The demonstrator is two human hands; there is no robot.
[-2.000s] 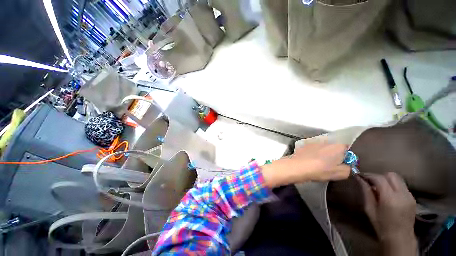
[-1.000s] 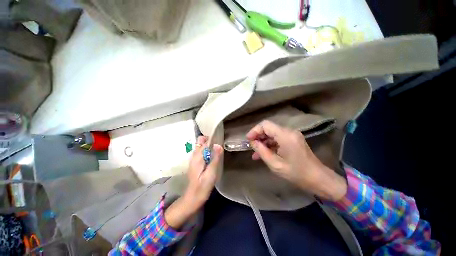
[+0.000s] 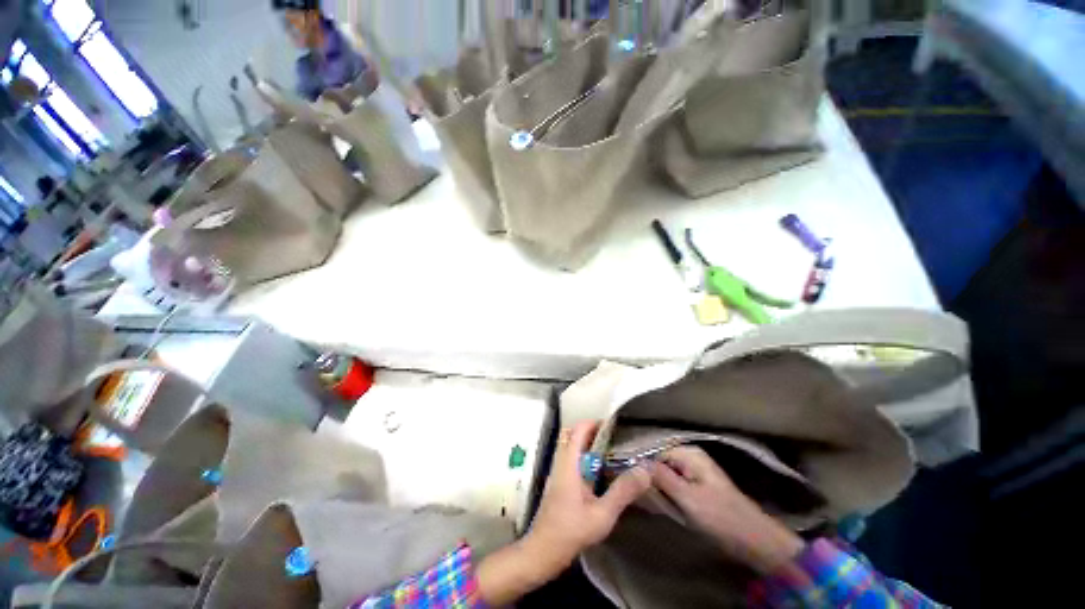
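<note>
A beige tote bag [image 3: 761, 393] lies open towards me at the table's front edge, its wide strap [image 3: 916, 333] looping over the far side. My left hand [image 3: 585, 500] grips the bag's left rim beside a blue-wrapped fitting, thumb inside the mouth. My right hand [image 3: 702, 488] is inside the mouth, fingertips closed at the zip edge [image 3: 643, 454] of the inner pocket, close to my left thumb. Whether a small item is between the right fingertips cannot be told.
A green tool [image 3: 738, 294], black tool [image 3: 669, 244], yellow block [image 3: 712, 311], purple piece [image 3: 802, 233] and red-and-dark tube [image 3: 817, 276] lie beyond the bag. More bags [image 3: 559, 179] stand behind. A red can [image 3: 350, 376] is left. A person [image 3: 327, 54] is far back.
The view has tilted up, showing more table and bags. My right hand has moved from the clear-looking small piece by the pocket to the zip edge, nearer my left hand.
</note>
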